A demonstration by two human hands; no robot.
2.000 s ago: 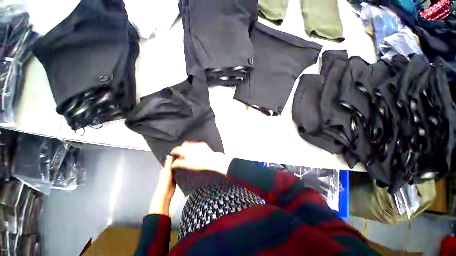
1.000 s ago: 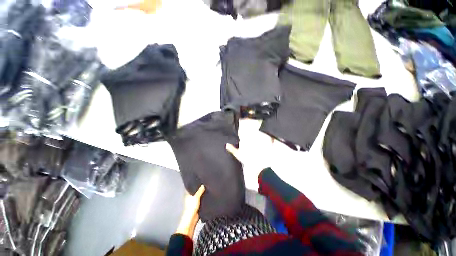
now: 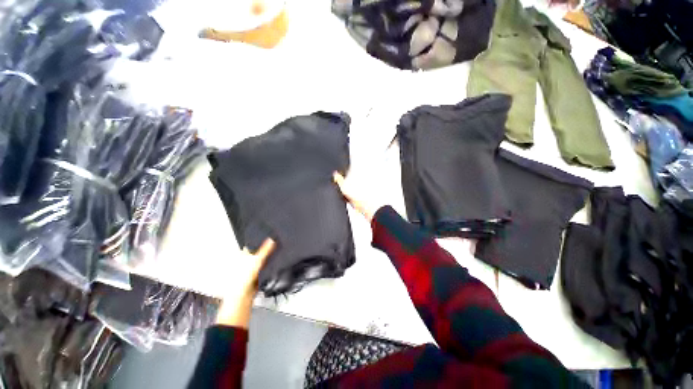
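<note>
A folded stack of dark shorts lies on the white-topped table left of centre, waist openings towards me. The top pair lies flat. My left hand holds its near left edge, thumb on top. My right hand holds its right edge, thumb on the cloth. The other fingers of both hands are mostly hidden. A second folded stack lies to the right, partly over flat-laid dark shorts.
Bagged garments cover the left side. Olive-green trousers and a grey-and-black bundle lie at the far side. A pile of dark shorts is at the right. The table's near edge is in front of me.
The dark shorts have moved from the near table edge onto the left stack, with both hands following. The view has shifted left, so the stacks appear further right.
</note>
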